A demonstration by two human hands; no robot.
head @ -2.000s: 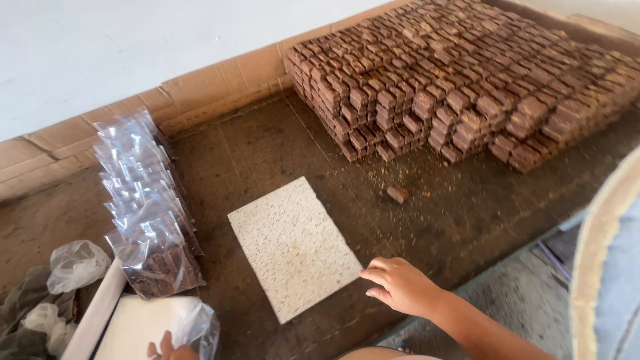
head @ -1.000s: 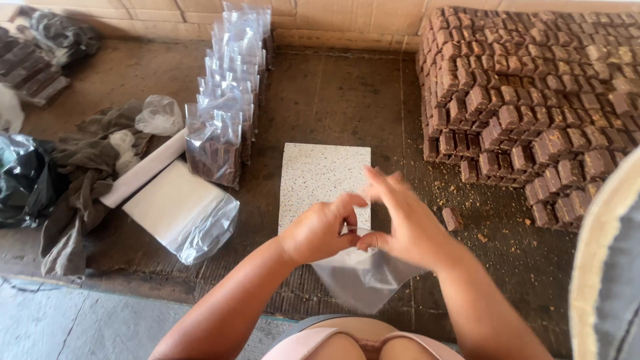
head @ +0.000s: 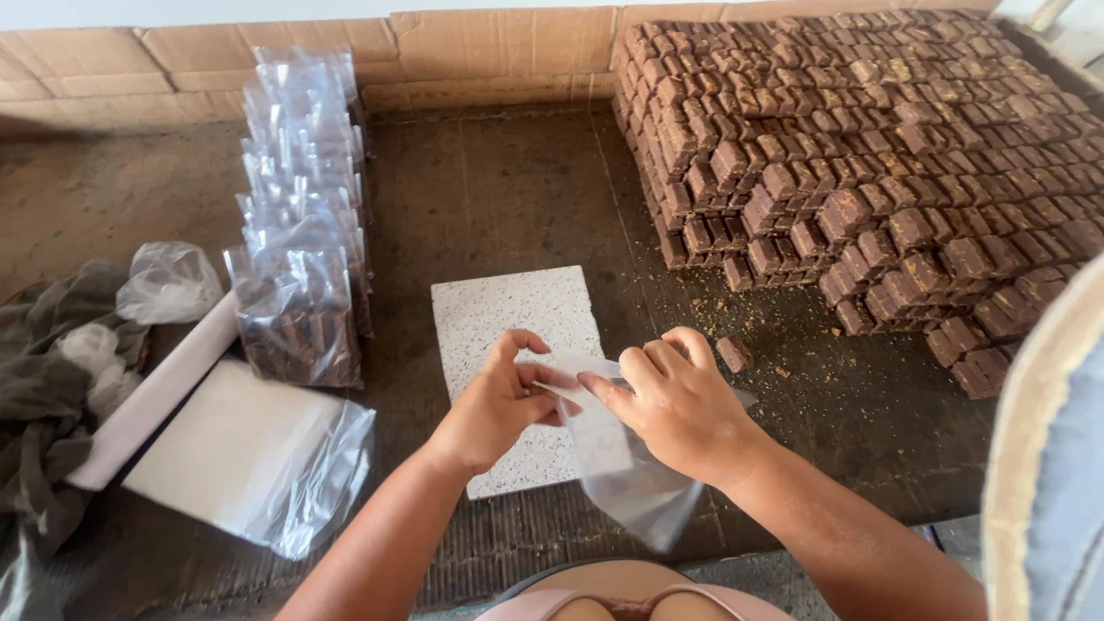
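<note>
A clear plastic bag (head: 642, 483) hangs between my two hands, over the lower right part of a speckled white stone slab (head: 517, 310). My left hand (head: 504, 401) has its fingers at the bag's upper edge; part of them shows through the film. My right hand (head: 681, 405) pinches the same edge from the right, thumb pointing left. No contents show in the bag. One loose brown block (head: 733, 354) lies on the dark tabletop just beyond my right hand, among crumbs.
Stacked brown blocks (head: 862, 155) fill the back right. Filled clear bags (head: 297, 336) stand in a row at left. Nearer lie a pack of flat bags (head: 233, 448), a pale roll (head: 159, 392) and dark cloth (head: 34, 388). Cardboard (head: 509, 43) edges the back; fabric (head: 1048, 448) hangs at right.
Two seconds ago my hands were apart, the right at the slab's edge and the left near the flat bags. Now both are together at a clear bag over the slab. The view has turned.
</note>
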